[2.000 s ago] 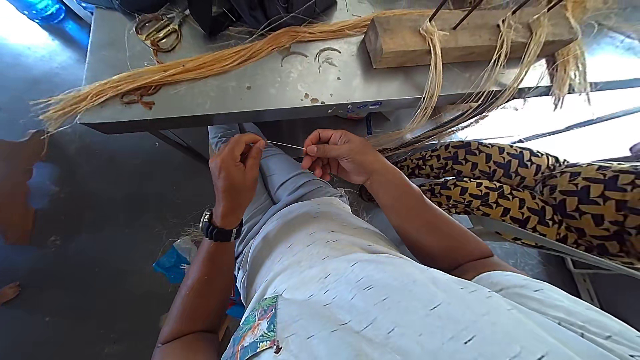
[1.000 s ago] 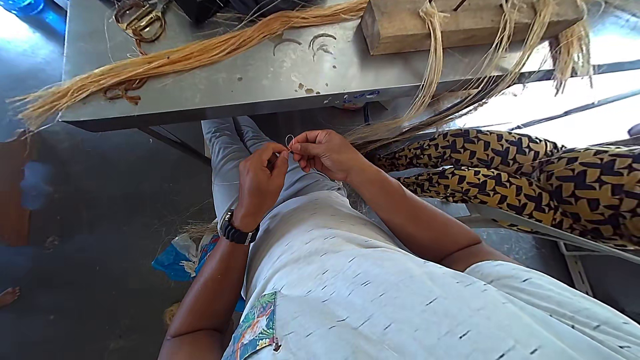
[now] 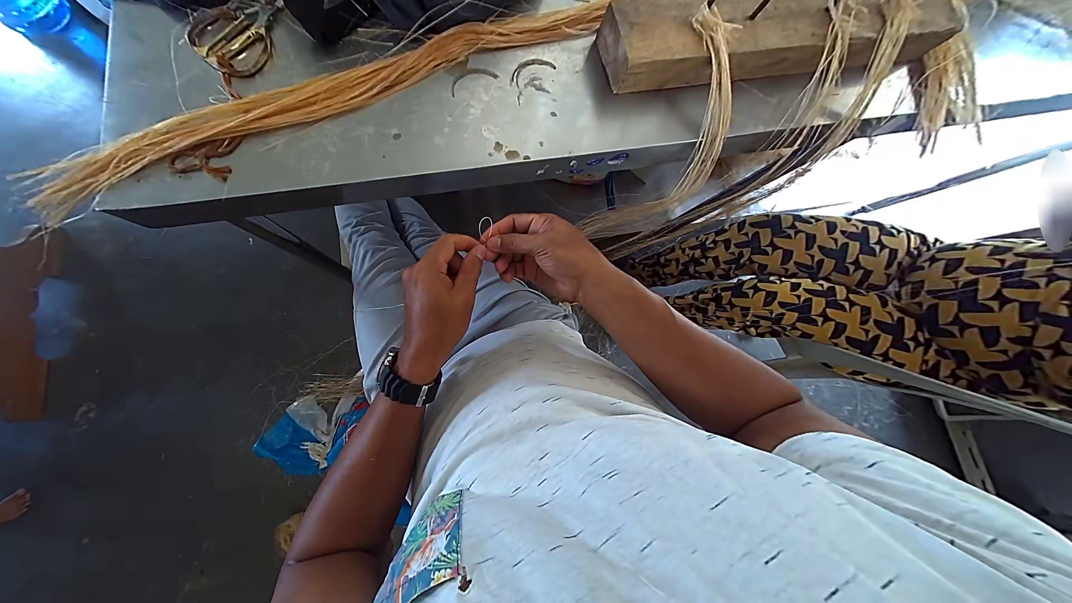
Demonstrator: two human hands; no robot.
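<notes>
My left hand (image 3: 440,301), with a black watch at its wrist, pinches a thin pale fiber strand between thumb and finger. Opposite it, my right hand (image 3: 548,255) pinches the same strand, the fingertips of both hands nearly touching above my lap. A small loop of the strand (image 3: 485,224) stands up between the fingertips. On the metal table beyond the hands lies a long bundle of golden plant fiber (image 3: 310,105). Fiber hanks (image 3: 716,92) hang from nails on a wooden block (image 3: 662,50) at the table's right. The strand's ends are too fine to follow.
The metal table's edge (image 3: 377,186) runs just beyond my hands. Brass-coloured scissors (image 3: 239,42) lie at its back left. At the right sits a person in patterned trousers (image 3: 837,310). A blue plastic bag (image 3: 289,440) lies on the floor at the left.
Two seconds ago my hands were apart with the strand stretched between them. They have come together, and the strand now forms a small loop.
</notes>
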